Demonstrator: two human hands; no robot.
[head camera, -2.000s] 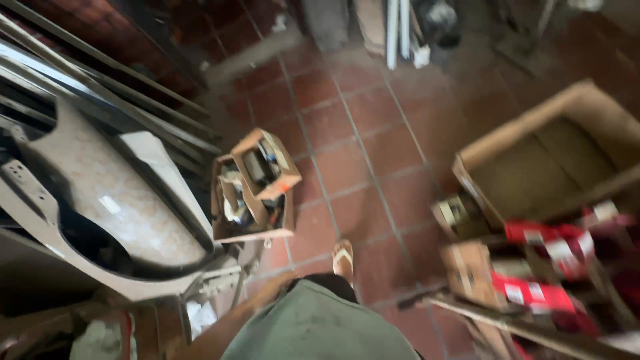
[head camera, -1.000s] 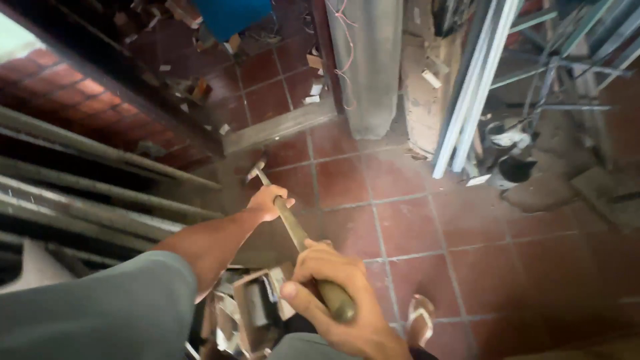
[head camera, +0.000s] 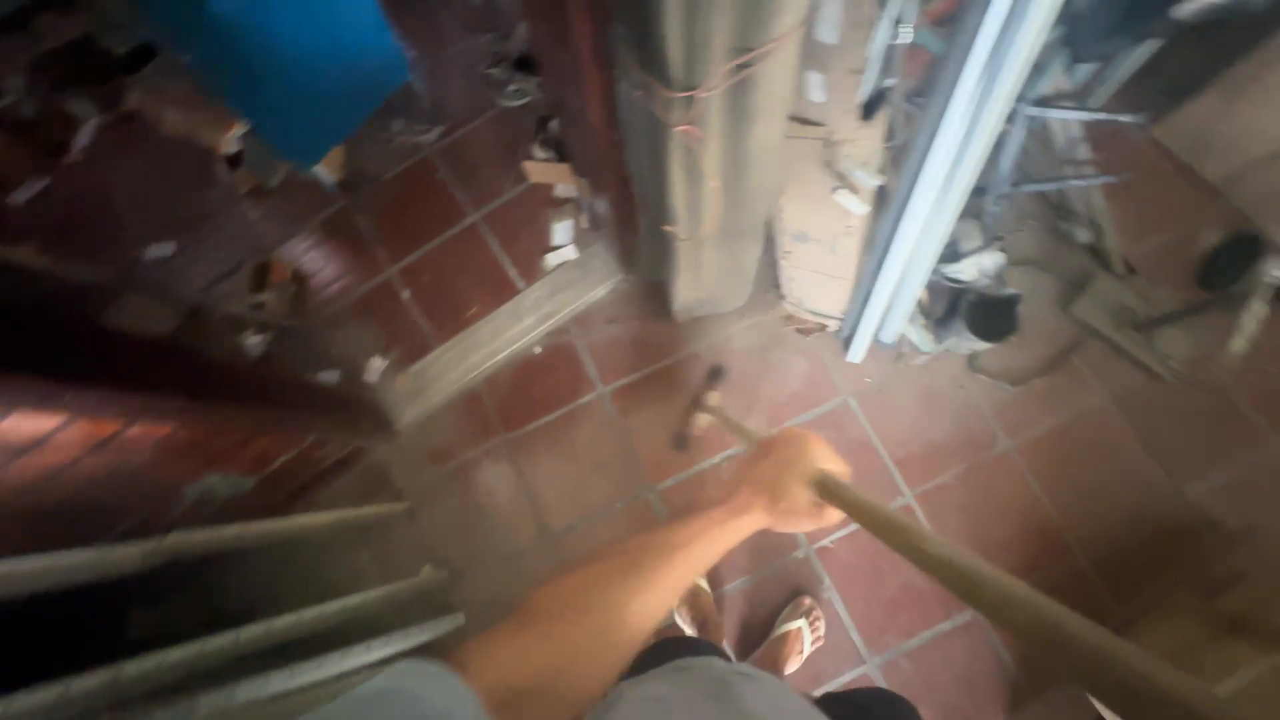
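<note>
My left hand (head camera: 800, 482) is closed around a long wooden handle (head camera: 980, 588) near the middle of the view. Beyond the fist, the thin far part of the handle ends in a small dark crosspiece (head camera: 702, 408), blurred, above the red floor tiles. The thick part of the handle slants down to the lower right and leaves the frame. My right hand is not seen. Below the fist are my feet in white-strapped flip-flops (head camera: 797, 628).
A raised doorway sill (head camera: 510, 338) lies ahead, with a blue sheet (head camera: 300, 75) and litter beyond it. Pale metal bars (head camera: 940, 190) lean beside a grey column (head camera: 715, 160). Long rails (head camera: 230, 628) jut in at lower left, and a dark container (head camera: 992, 312) stands at right.
My right hand, on the thick end of the handle one second ago, is out of view. My left hand still grips the handle, which slants lower right. The view has shifted.
</note>
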